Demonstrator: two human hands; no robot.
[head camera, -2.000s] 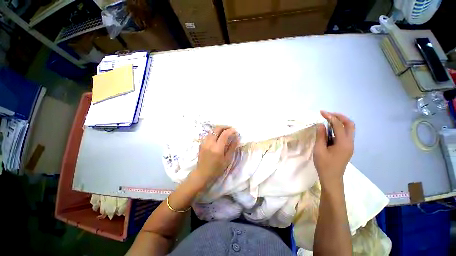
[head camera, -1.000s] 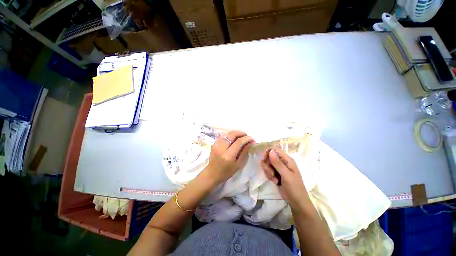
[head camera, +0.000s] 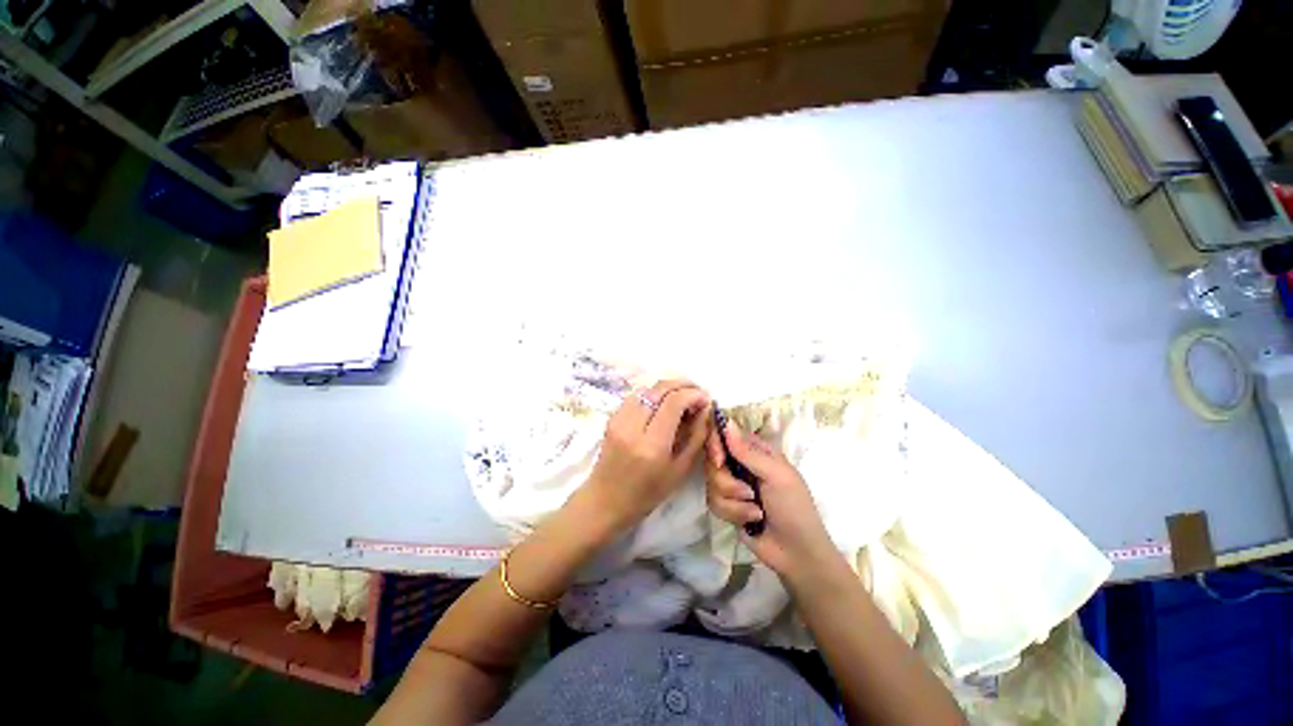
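Note:
The cream floral dress lies bunched at the table's near edge, with its pale cloth spreading to the right and hanging over the edge. My left hand pinches the gathered seam of the dress near its middle. My right hand holds the small dark thread snips, their tip pointing up at the seam, right beside my left fingertips. The cloth under both hands is partly hidden.
The clipboard with papers and a yellow pad lie at left. The phone rests on boxes at right, above the tape roll. A red crate stands below left; a blue crate below right.
My right hand has moved left from the far right end of the seam to beside my left hand. The snips now show pointing up from it. My left hand has shifted slightly right.

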